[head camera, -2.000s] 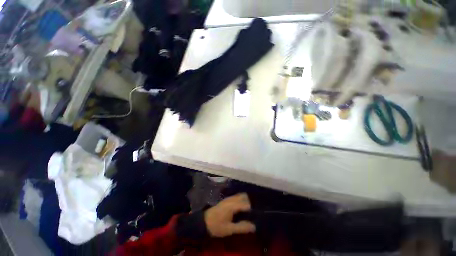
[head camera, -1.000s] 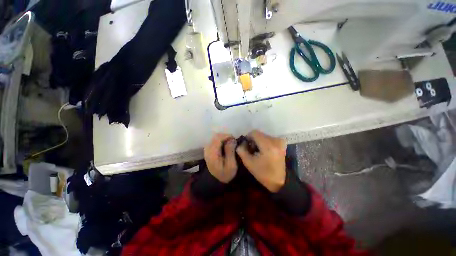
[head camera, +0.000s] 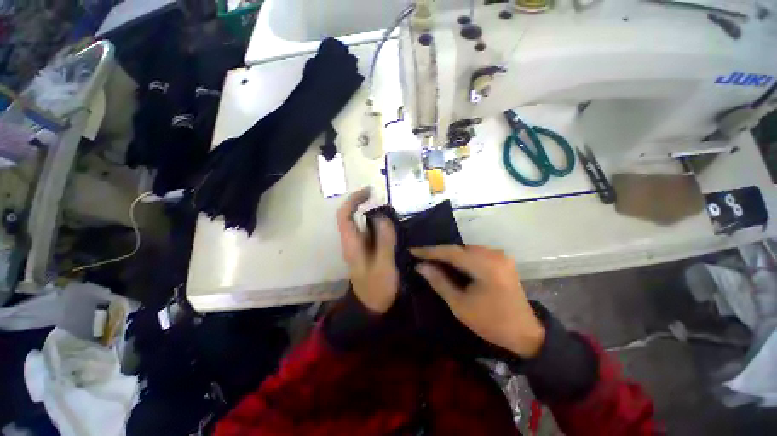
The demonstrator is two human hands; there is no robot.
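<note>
A black garment piece (head camera: pixel 433 230) is in both my hands at the table's front edge, its upper corner flat on the table just below the needle area. My left hand (head camera: pixel 371 255) grips its left side, with the index finger raised. My right hand (head camera: pixel 481 289) pinches it from the right with thumb and fingers. The lower part hangs toward my lap and blends with dark cloth. The white sewing machine (head camera: pixel 545 64) stands behind, with an orange-yellow block (head camera: pixel 436 180) beside its presser foot area.
A bundle of black strips (head camera: pixel 285 136) lies at left with a white tag (head camera: pixel 332 175) beside it. Green-handled scissors (head camera: pixel 538 153), black snips (head camera: pixel 595 175), a brown patch (head camera: pixel 659 197) and a black card (head camera: pixel 736 209) lie at right. White cloth (head camera: pixel 81 375) is below left.
My hands have moved from close together at the table edge to slightly apart and over the table. More of the black piece now shows spread between them. The view has shifted.
</note>
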